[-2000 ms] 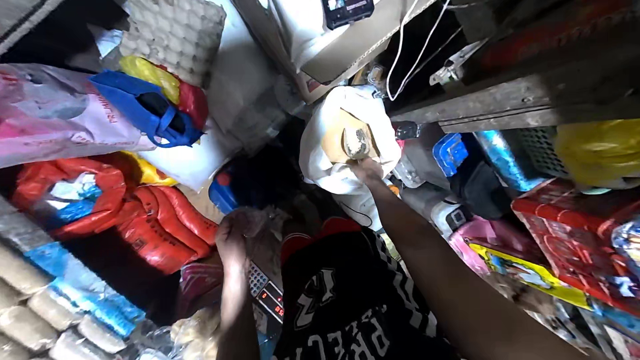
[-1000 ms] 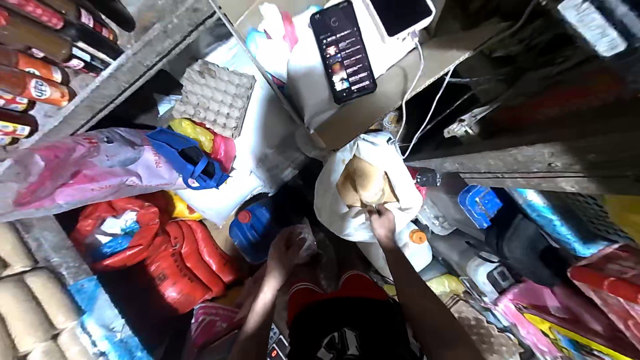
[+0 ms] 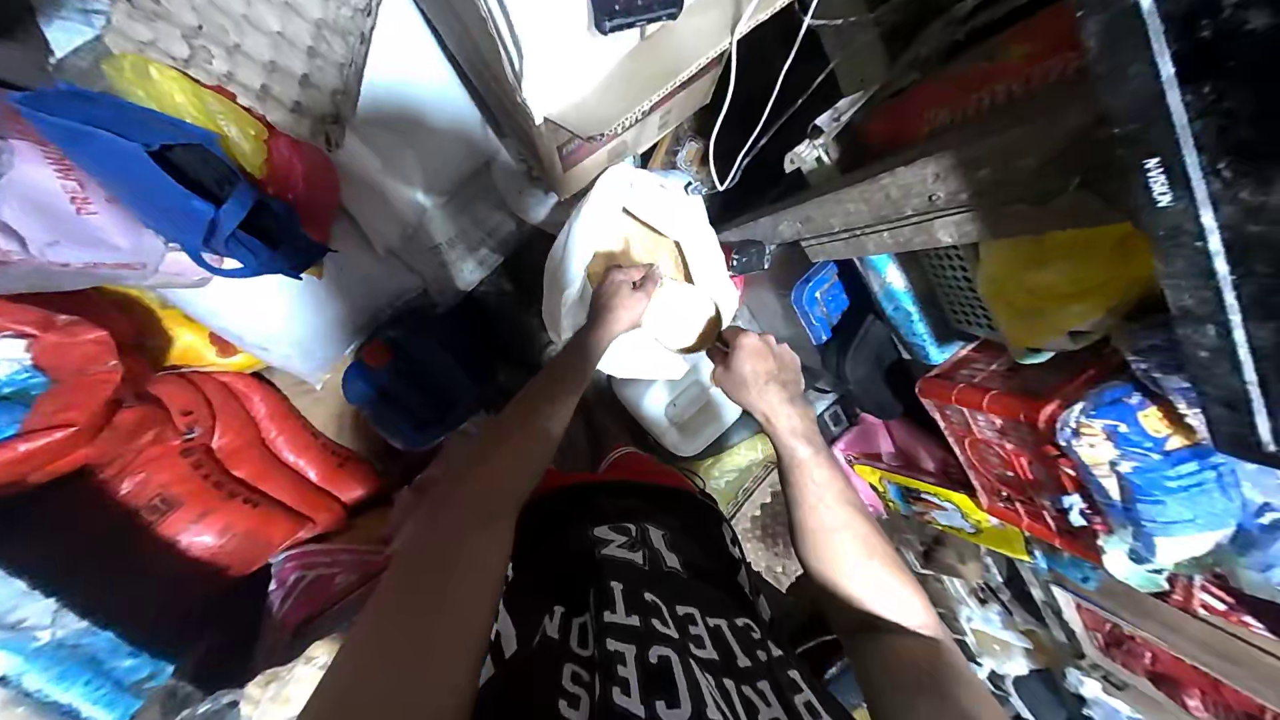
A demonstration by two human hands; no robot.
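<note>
A white sack (image 3: 577,262) with its mouth spread wide holds a light brown, grainy-looking content (image 3: 640,240). Over its near side is a round scoop (image 3: 682,318) with a pale, brightly lit top. My right hand (image 3: 757,372) is closed around the scoop's near right end. My left hand (image 3: 622,298) is at the scoop's upper left, its fingers pinched together on what looks like the edge of a thin clear plastic bag; glare hides the detail. A white plastic jug (image 3: 680,412) stands just below the sack.
Left of the sack are a dark blue container (image 3: 410,385), red packs (image 3: 225,450) and a blue cloth bag (image 3: 170,165). A cardboard box (image 3: 640,105) stands beyond it, with white cables (image 3: 735,120) hanging down. A wooden beam (image 3: 890,215) and a red crate (image 3: 1000,440) are on the right.
My left hand has moved from left of the sack to over its mouth, beside the scoop. My right hand and the scoop have shifted to the sack's near right side.
</note>
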